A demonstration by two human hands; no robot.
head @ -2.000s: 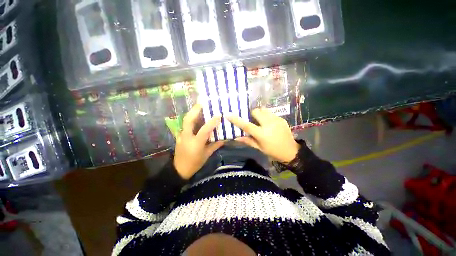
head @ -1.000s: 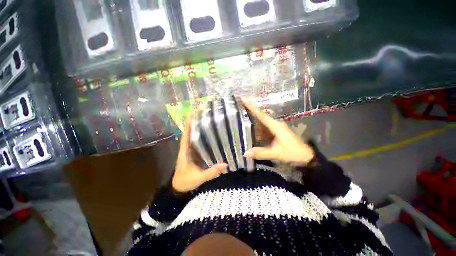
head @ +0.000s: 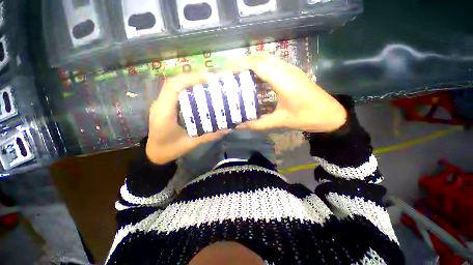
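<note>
A row of several handsets stands on edge, side by side, seen as white and dark stripes. My left hand grips its left end and my right hand its right end, with thumbs on the near side and fingers round the far side. The row is held over the near part of the plastic-covered work mat. Glare washes out part of my right hand's fingers. A clear blister tray lies beyond, with white handset backs in its pockets, cut off by the top edge.
A filled side tray with white handset backs is at the left. The dark green bench runs to the right, with a bright glare on it. Red items and a yellow floor line show below at right. A brown surface is below left.
The handset row, tilted a second ago, now shows its striped edges facing up and has moved slightly left and away from the body. Both hands have shifted grip, with fingers now round its far side.
</note>
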